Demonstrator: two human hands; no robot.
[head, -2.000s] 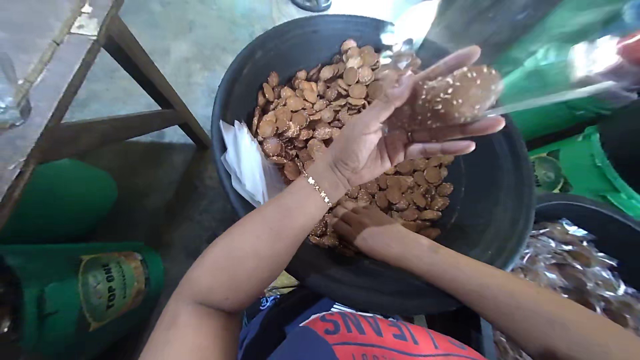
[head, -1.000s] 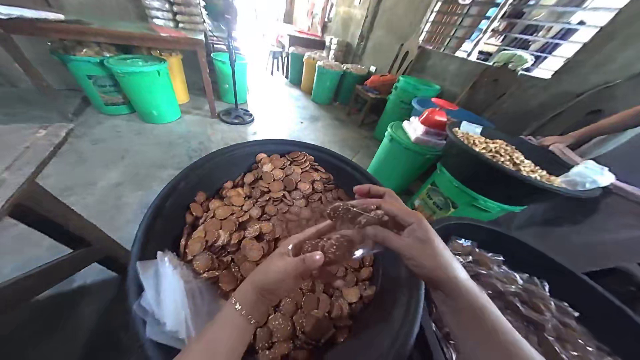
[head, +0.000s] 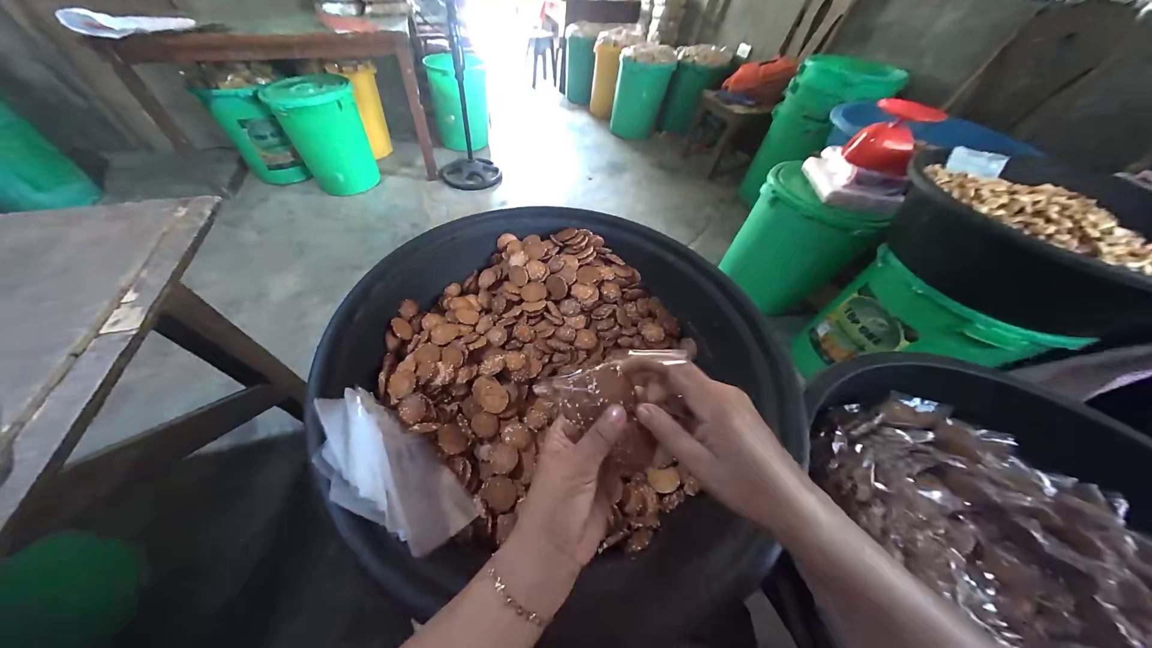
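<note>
A clear plastic bag [head: 594,391] with round brown cookies inside is held between both hands over a large black tub [head: 720,297]. My left hand [head: 571,481], with a bracelet at the wrist, grips its lower left side, thumb up. My right hand [head: 711,423] holds the upper right part near the shiny edge. Beneath them lies a heap of round brown cookies [head: 531,315], some with pale specks. A stack of flat clear bags [head: 387,468] rests inside the tub's left rim.
To the right, a second black tub [head: 837,382] holds filled clear packets [head: 972,522]. Behind it, another black tub [head: 1008,261] holds pale brown pieces. A red scale [head: 882,148] stands on a lidded green bin [head: 792,243]. A wooden table [head: 90,288] is at the left; more bins stand behind.
Two seconds ago my left hand held the cookies up on its open palm and my right hand was in the heap; now both hold the bag low. The view has tilted up.
</note>
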